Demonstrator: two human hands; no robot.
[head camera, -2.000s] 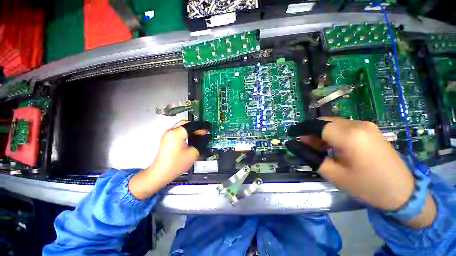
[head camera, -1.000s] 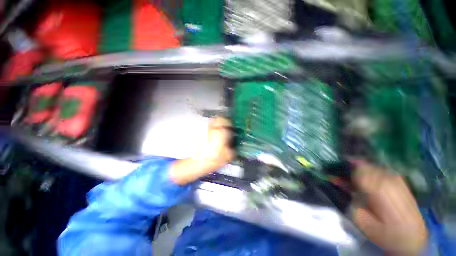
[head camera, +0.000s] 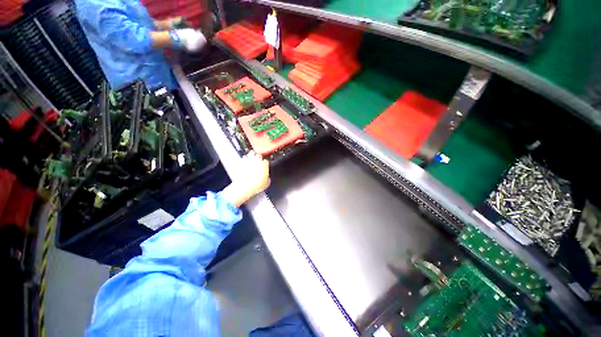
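Note:
My left hand (head camera: 250, 179) is stretched out to the near corner of a black carrier (head camera: 283, 155) on the conveyor. Its fingertips are at the carrier's edge; whether they grip it cannot be told. On this carrier a red sheet (head camera: 256, 139) bears small green plug-in boards (head camera: 275, 127). A second red sheet (head camera: 227, 99) with small green boards lies just beyond it. At the lower right a main circuit board (head camera: 455, 304) sits in its carrier, with a perforated green strip (head camera: 502, 262) along the far side. My right hand is out of the picture.
The shiny conveyor bed (head camera: 356, 210) lies between the carriers. Red sheets (head camera: 323, 59) are stacked on the green shelf, and a bin of silver components (head camera: 537, 204) stands at the right. A black crate (head camera: 142, 220) of boards stands at the left, near another person in a blue smock (head camera: 122, 43).
The view has swung left along the line. My left hand has moved from beside the main board to the carrier with red sheets. My right hand has left the picture.

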